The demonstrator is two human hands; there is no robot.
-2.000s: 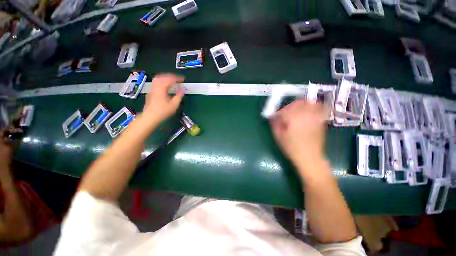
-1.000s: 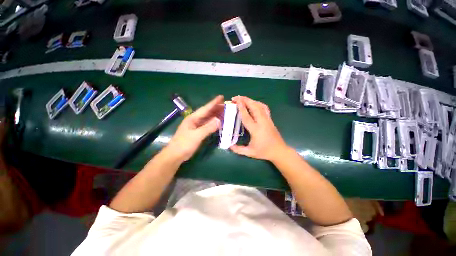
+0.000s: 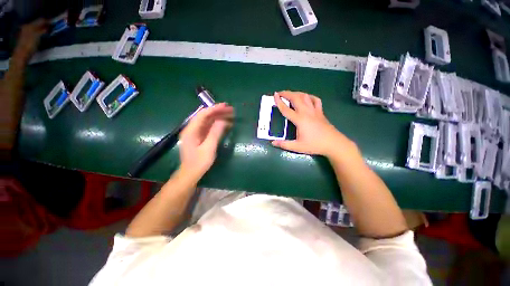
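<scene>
A white housing [image 3: 265, 118] with a dark window lies flat on the green bench in front of me. My right hand [image 3: 306, 124] grips it from the right, with fingers at its top edge and thumb at its lower edge. My left hand [image 3: 204, 136] is slightly blurred, held apart from the housing and seemingly empty, its fingers apart. A mallet [image 3: 162, 146] lies slanted at the left of my left hand, dark handle toward me and metallic head away. My left hand overlaps part of it, and its yellow face is hidden.
Several half-assembled units [image 3: 118, 96] lie at left, one more on the pale strip [image 3: 246, 53]. A heap of white bezels [image 3: 423, 146] covers the right side. More housings [image 3: 298, 15] lie on the belt. Another person's arm [image 3: 19, 67] reaches in at far left.
Both hands first came together around the housing. Now the housing lies flat under my right hand, and my left hand has moved off it to the left, beside the mallet.
</scene>
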